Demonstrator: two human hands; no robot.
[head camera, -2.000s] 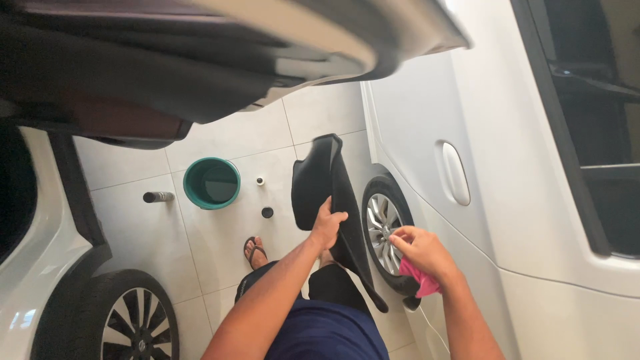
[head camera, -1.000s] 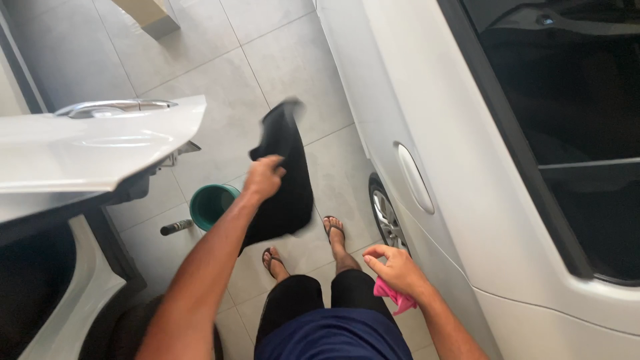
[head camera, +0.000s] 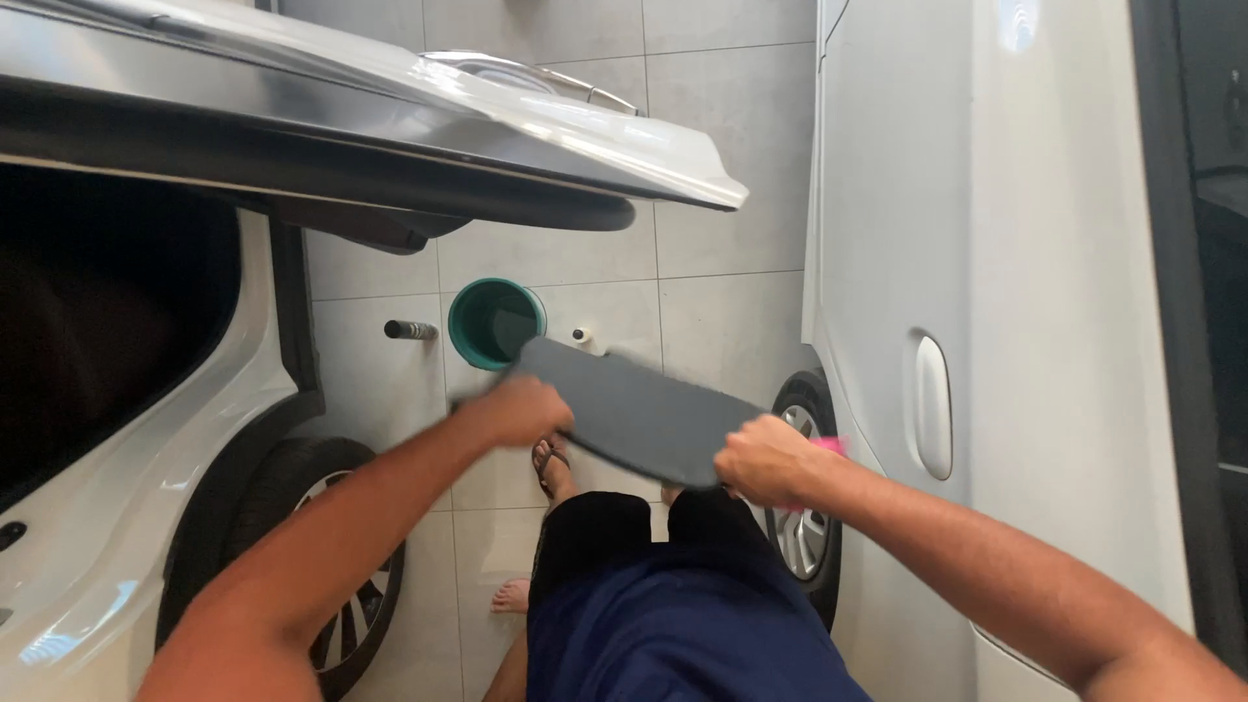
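A dark grey car floor mat (head camera: 648, 409) is stretched between my hands in front of my legs. My left hand (head camera: 522, 411) grips its left end. The right end is in my right hand (head camera: 765, 458), which also has a pink cloth (head camera: 827, 447) partly hidden behind it. The fingertips of both hands are mostly out of sight, and the mat is a little blurred. Just beyond its left corner stands a green bucket (head camera: 497, 324) with liquid inside.
A dark can or bottle (head camera: 410, 331) lies left of the bucket, and a small white bottle (head camera: 582, 335) is to its right. An open white car door (head camera: 585, 136) juts in from the left. A white car's side with a door handle (head camera: 933, 408) borders the right.
One and two seconds ago only my left hand held the mat; now my right hand grips its other end too. The mat has turned from hanging steeply to lying across my front.
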